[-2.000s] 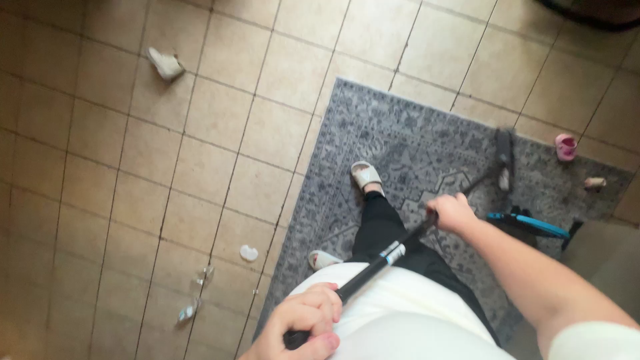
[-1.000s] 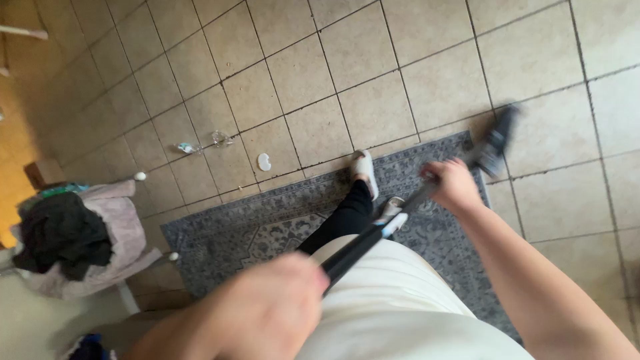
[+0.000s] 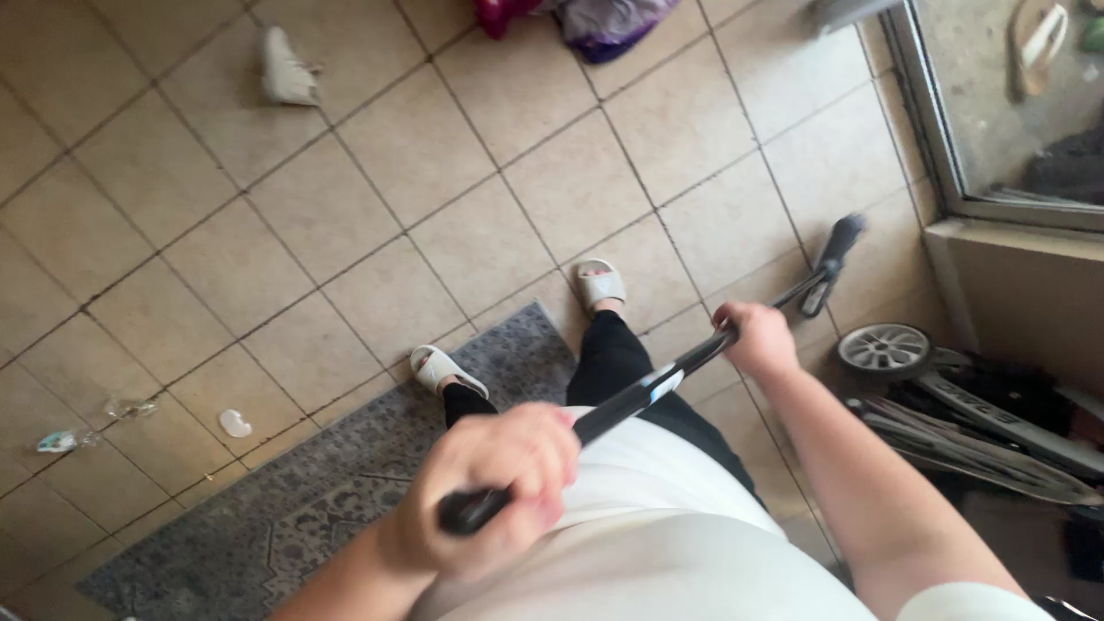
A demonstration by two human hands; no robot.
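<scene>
A long black handle (image 3: 617,412) with a small label on its shaft runs diagonally across my body. My left hand (image 3: 500,492) is closed around its near end, whose rounded tip pokes out below the palm. Farther along the shaft, my right hand (image 3: 759,339) grips it with the fingers wrapped round. At the far end a dark, narrow head (image 3: 832,266), slightly blurred, is over the floor tiles; it looks like a broom head. Whether it touches the tiles I cannot tell.
My slippered feet stand near the grey patterned rug (image 3: 328,483). A folded scooter or stroller with a wheel (image 3: 885,348) lies right, below a framed glass pane (image 3: 1018,112). On the tiles are a white shoe (image 3: 289,73), purple items (image 3: 608,26), a white piece (image 3: 235,423) and clear plastic (image 3: 129,407).
The view has shifted a lot. The rug's edge now lies behind my right foot, which is on the tiles. Both hands still hold the handle.
</scene>
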